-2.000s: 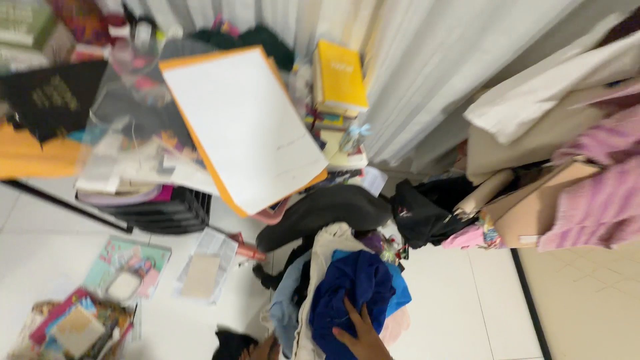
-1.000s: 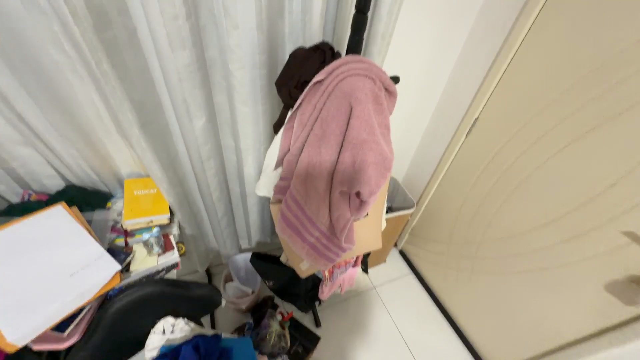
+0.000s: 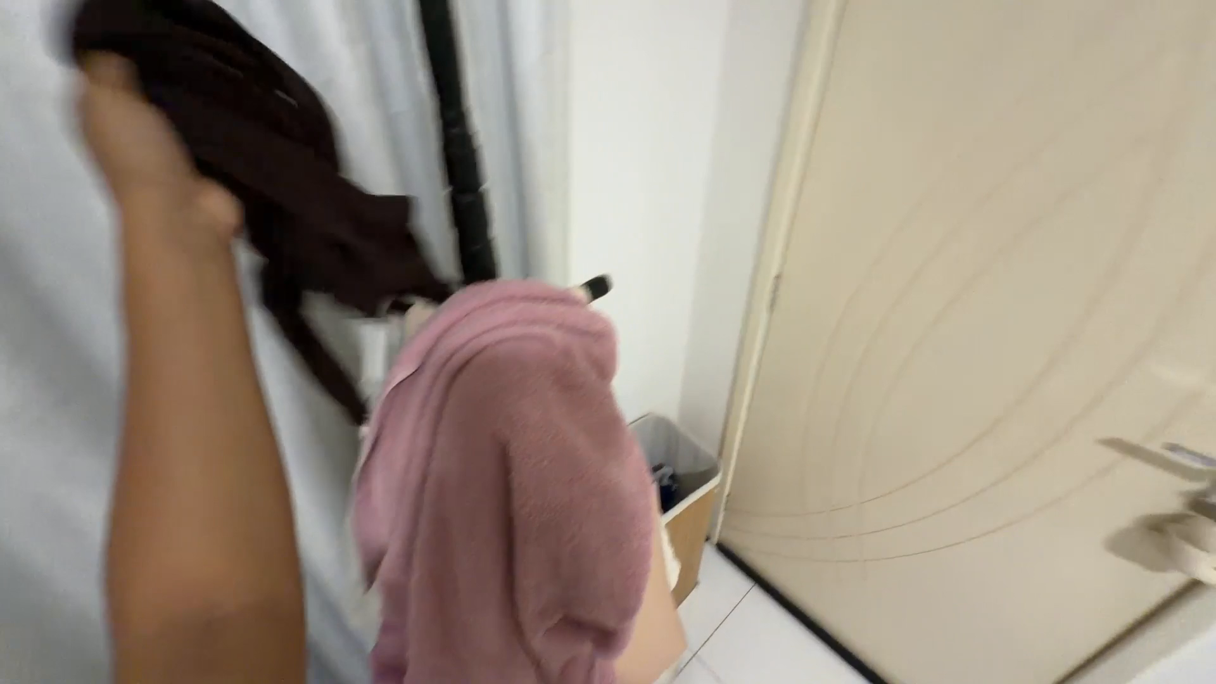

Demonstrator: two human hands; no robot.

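At the upper left my left hand (image 3: 142, 142), blurred by motion, grips a dark brown garment (image 3: 275, 161), its fingers partly hidden in the cloth. The garment is lifted and stretches down rightward to a black upright pole (image 3: 456, 142), with one thin strip hanging lower. A pink towel (image 3: 532, 456) hangs draped in front of the pole, right of my forearm. A black bar end (image 3: 596, 287) sticks out beside the towel's top. My right hand is out of view.
A light curtain (image 3: 57, 380) hangs behind my arm. Right of the towel stands a lined hamper (image 3: 698, 513) with dark cloth inside. A beige door (image 3: 969, 285) with a metal handle (image 3: 1187, 456) fills the right side, above white floor tiles (image 3: 722, 598).
The dark brown garment, bunched at the pole behind the towel a second ago, is now raised to the left in my left hand. The view has swung away from the pile of clothes.
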